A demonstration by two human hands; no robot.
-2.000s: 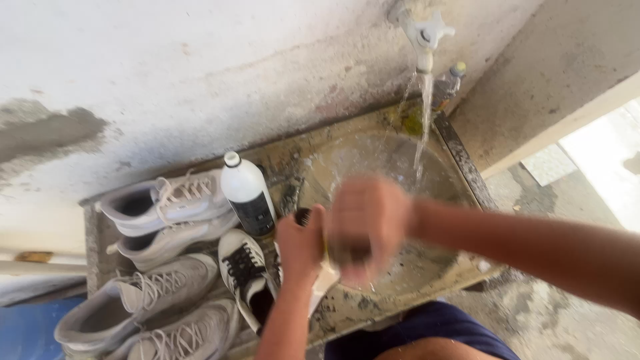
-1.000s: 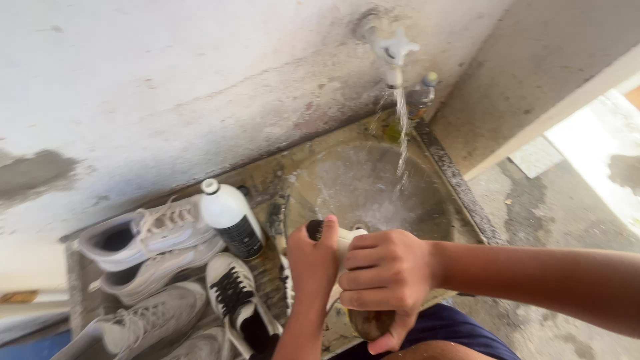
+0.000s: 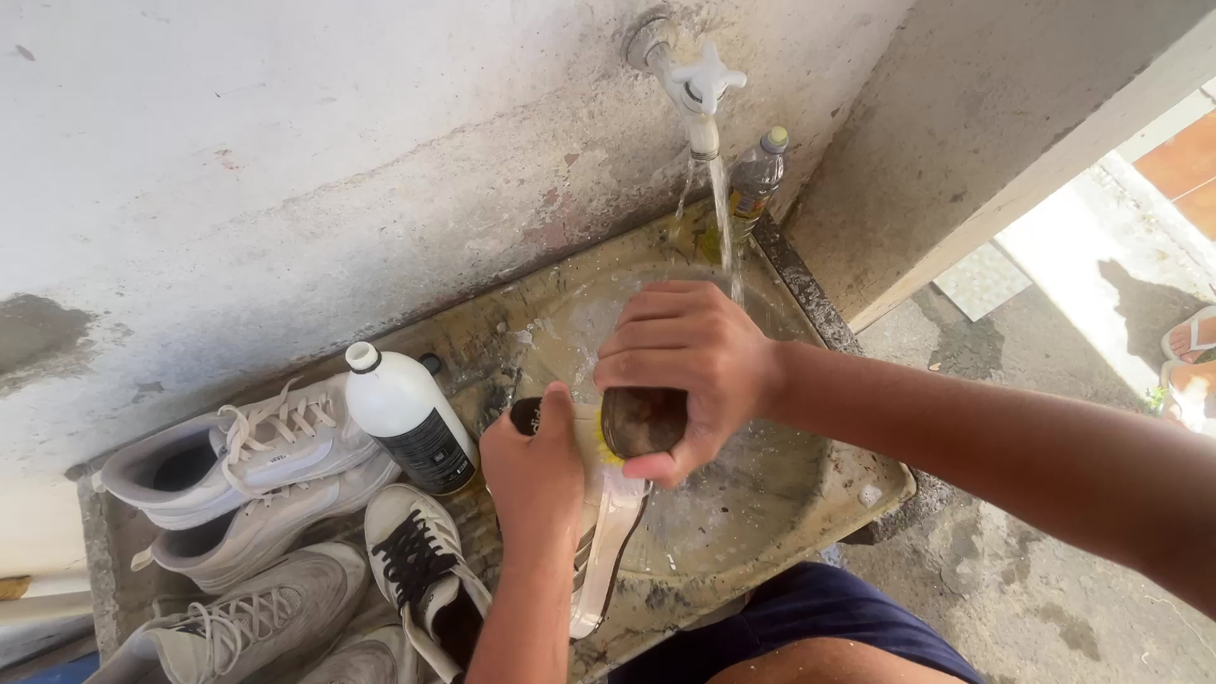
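My left hand (image 3: 541, 456) holds a white sneaker (image 3: 608, 560) over the near left rim of the sink basin. In my right hand (image 3: 689, 366) is a scrub brush with a dark brown back (image 3: 646, 421), its yellow bristles against the shoe's side. Behind my hands a white tap (image 3: 701, 100) runs water into the stone sink basin (image 3: 779, 494). A matching white sneaker with black laces (image 3: 418, 560) rests left of my left forearm. An uncapped white bottle with a black label (image 3: 413, 418) stands behind it.
Several worn light sneakers (image 3: 247, 456) cover the left of the sink counter. A clear plastic bottle with a pale yellow cap (image 3: 757, 176) stands by the tap, against the wall (image 3: 285, 142). A person's sandalled foot (image 3: 1192, 337) shows at the far right.
My right hand with the brush has moved away from me along the shoe, from the near basin edge toward the tap. My left hand keeps hold of the shoe.
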